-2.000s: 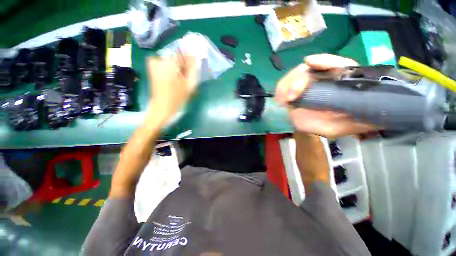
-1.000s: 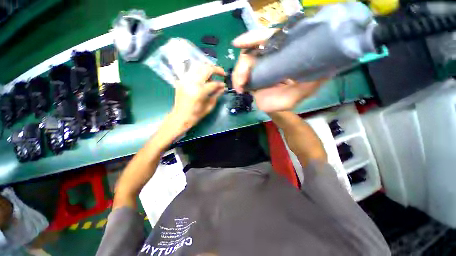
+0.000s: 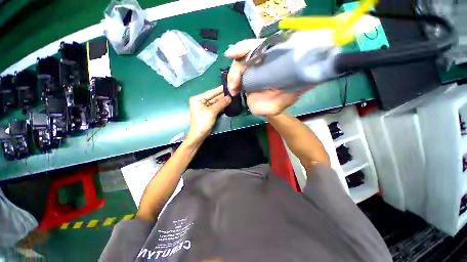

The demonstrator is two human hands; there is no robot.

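My right hand (image 3: 263, 94) holds the thick grey electric screwdriver (image 3: 287, 64) tilted over the bench, with its cord end toward the upper right. The screwdriver tip is hidden by my fingers. A black device unit (image 3: 233, 106) sits near the bench's front edge under my hands. My left hand (image 3: 206, 110) touches its left side with the fingertips. The clear plastic bag (image 3: 176, 57) lies crumpled to the upper left of my hands. A second greyish bag (image 3: 125, 28) stands farther left.
Black device units (image 3: 56, 120) stand in rows at bench left. A small open carton (image 3: 274, 14) with yellowish pieces is at the back. A green box (image 3: 371, 33) and black tray (image 3: 404, 84) are at right. White foam trays (image 3: 358, 158) and a red stool (image 3: 94, 192) are below.
My left hand has moved from the clear bag to the device unit. My right hand has brought the screwdriver left, over the unit. The camera view has shifted.
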